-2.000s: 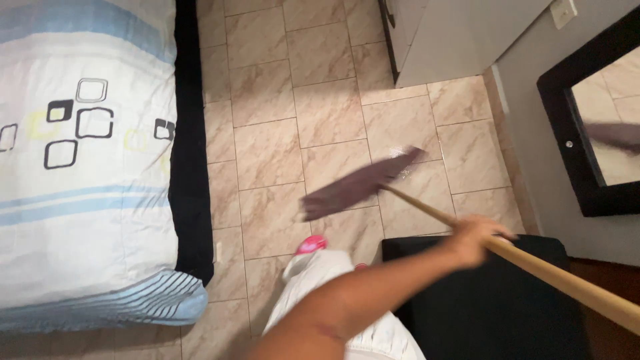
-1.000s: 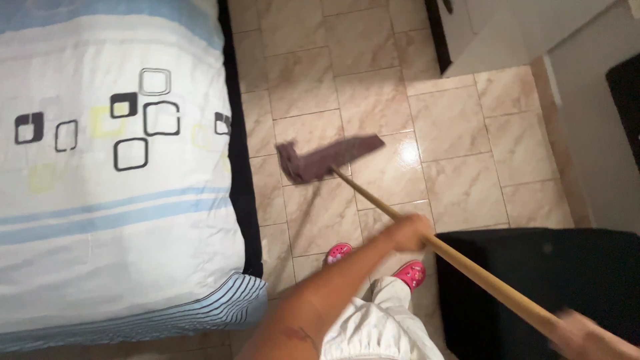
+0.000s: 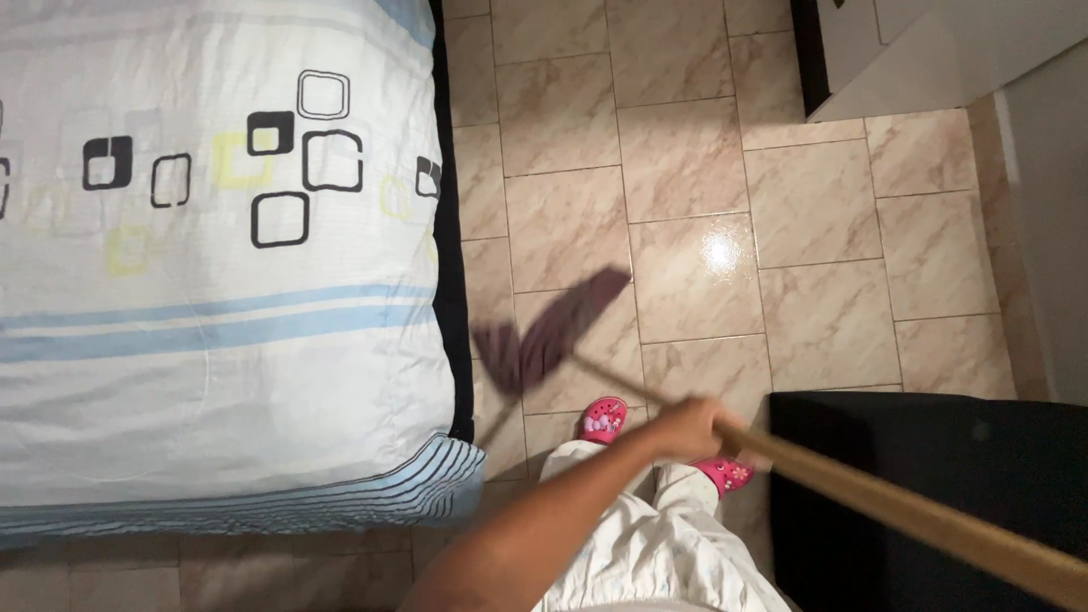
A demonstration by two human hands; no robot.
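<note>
My left hand (image 3: 697, 429) is closed around the wooden handle (image 3: 901, 510) of a floor mop, near the middle of the view. The handle runs from the lower right edge up to the mop's head, which is wrapped in a dark purple cloth (image 3: 557, 331). That cloth is blurred and lies on the tiled floor (image 3: 697, 280) beside the bed's dark base, one end folded at an angle. My right hand is out of view, as is the handle's far end.
A bed with a white and blue patterned cover (image 3: 212, 382) fills the left side. At the lower right stands a black piece of furniture (image 3: 926, 459). A white cabinet (image 3: 918, 59) is at the upper right, by the wall. My feet wear pink clogs (image 3: 605, 419).
The cloth-covered mop head has moved across the tiles toward the bed. My right hand, on the handle at the lower right one second ago, has gone out of view.
</note>
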